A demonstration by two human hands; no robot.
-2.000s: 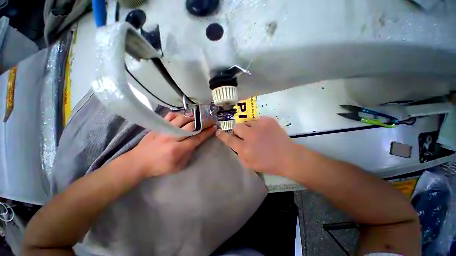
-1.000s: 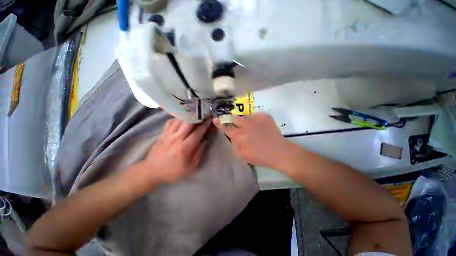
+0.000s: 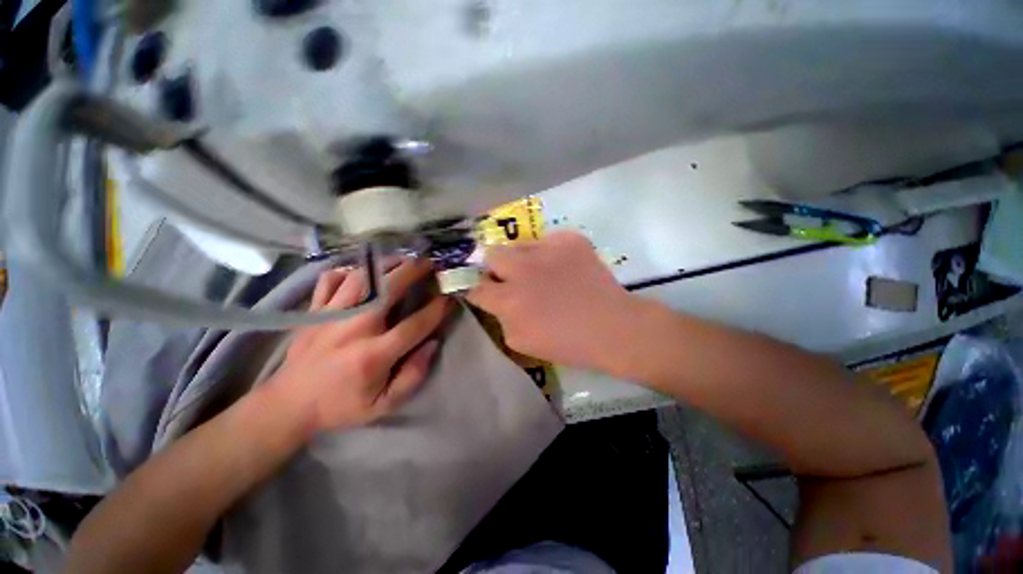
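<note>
A grey-taupe garment panel [image 3: 370, 482] lies left of and below the needle area and drapes over the table's front edge. My left hand [image 3: 365, 353] lies on the panel with its fingers spread towards the needle area, partly behind the finger guard. My right hand [image 3: 550, 294] is at the cloth edge beside the ribbed guide knob [image 3: 459, 279], its fingertips bent in and partly hidden. The presser foot area is blurred, and the needle point cannot be made out. The white sewing machine [image 3: 628, 90] spans the top of the view.
Yellow printed tape [image 3: 512, 223] is on the bed behind my right hand. Green and black thread snips [image 3: 808, 222] and a small brown-grey block [image 3: 892, 294] lie on the right of the table. A cream tension knob [image 3: 378, 211] hangs above the work. A plastic-wrapped bundle [image 3: 974, 420] is at lower right.
The view has shifted closer, so the machine head appears further left. More yellow tape shows beside the cloth edge below my right hand. My left hand's fingers are more spread on the cloth.
</note>
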